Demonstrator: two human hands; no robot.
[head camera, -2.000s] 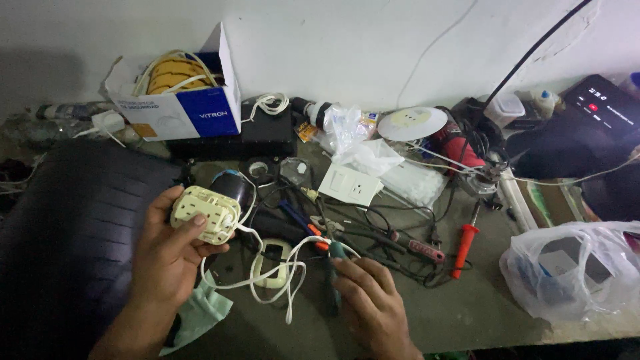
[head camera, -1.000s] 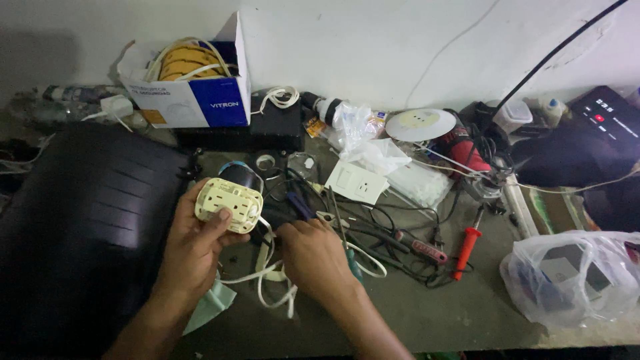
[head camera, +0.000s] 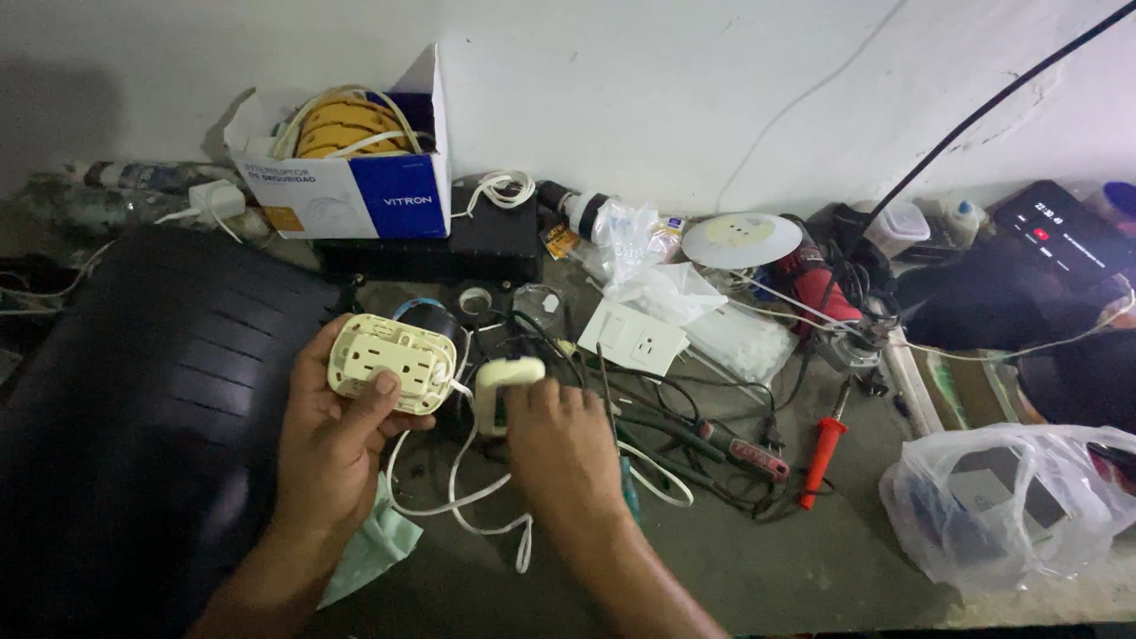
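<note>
In my left hand (head camera: 342, 417) is a cream electrical outlet (head camera: 390, 364), its slotted face turned up and my thumb pressed on its lower edge. A white cord (head camera: 457, 470) runs from it and loops over the bench. My right hand (head camera: 564, 435) grips a cream cover frame (head camera: 510, 368) just right of the outlet; my fingers hide part of it. Close beside the right hand is a teal-handled screwdriver (head camera: 631, 493), partly hidden by it. Behind the outlet stands a dark round object (head camera: 430, 324) with a blue rim.
A red-handled soldering iron (head camera: 824, 453), tangled dark cables (head camera: 701, 470) and a white outlet plate (head camera: 632, 337) lie to the right. A Vitron box (head camera: 355, 195) stands behind, a black ribbed object (head camera: 169, 399) at left, a plastic bag (head camera: 1003, 506) at right. A green cloth (head camera: 377, 541) lies in front.
My right hand has moved left from the teal-handled tool and now holds the cream frame, which lay on the bench two seconds ago. My left hand still holds the outlet.
</note>
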